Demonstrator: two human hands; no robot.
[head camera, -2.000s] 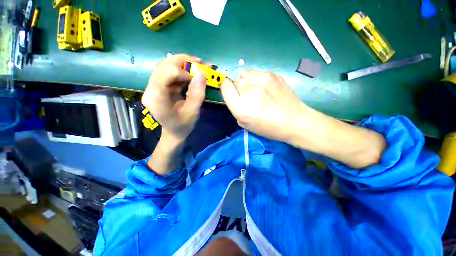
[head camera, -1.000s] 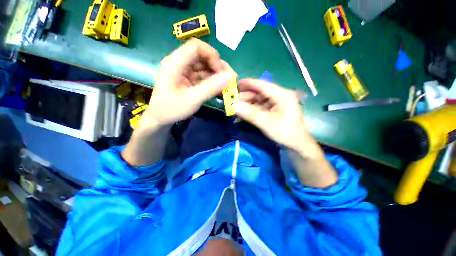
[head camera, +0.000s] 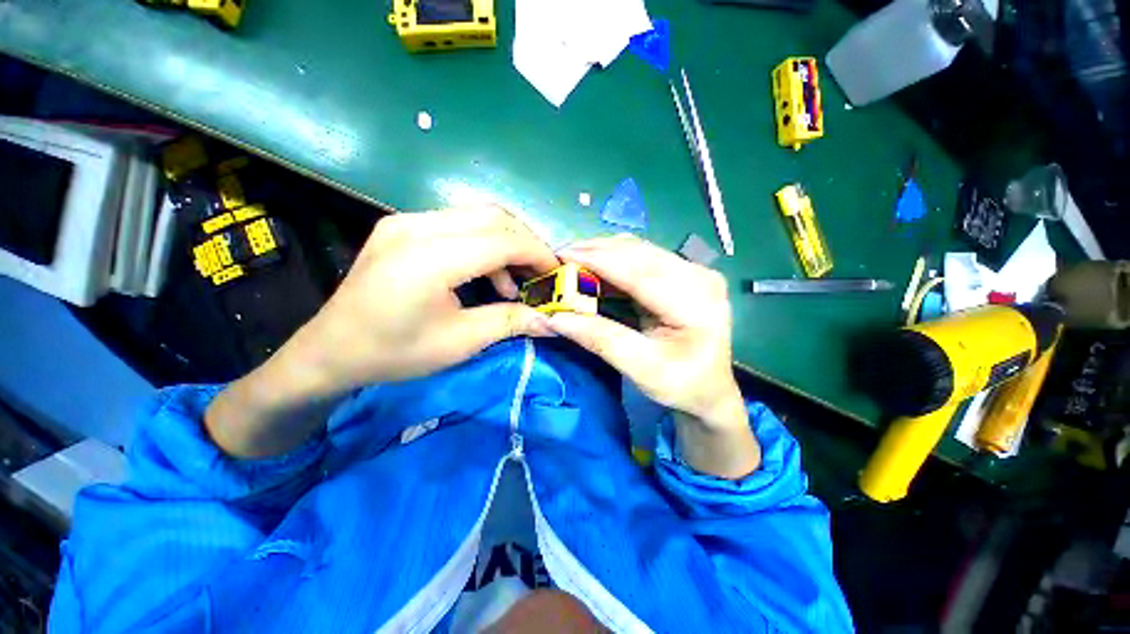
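Note:
A small yellow device housing (head camera: 564, 289), with a white and purple part showing at its right end, is held between both hands at the bench edge, above the lap. My left hand (head camera: 415, 291) grips its left side with thumb and fingertips. My right hand (head camera: 657, 316) grips its right side with thumb and index finger. The fingers cover much of the housing.
On the green bench (head camera: 310, 87) lie a yellow unit (head camera: 446, 22), white paper (head camera: 564, 43), tweezers (head camera: 704, 161), blue picks (head camera: 623, 204), an open unit (head camera: 797, 103), a clear-yellow stick (head camera: 804, 230) and a grey bar (head camera: 820, 286). A heat gun (head camera: 967, 359) is right; a bottle (head camera: 898, 52) upper right.
The view has swung to the right. The housing, earlier lengthwise between the fingers, is turned so an end with the white and purple part shows. Both hands still hold it.

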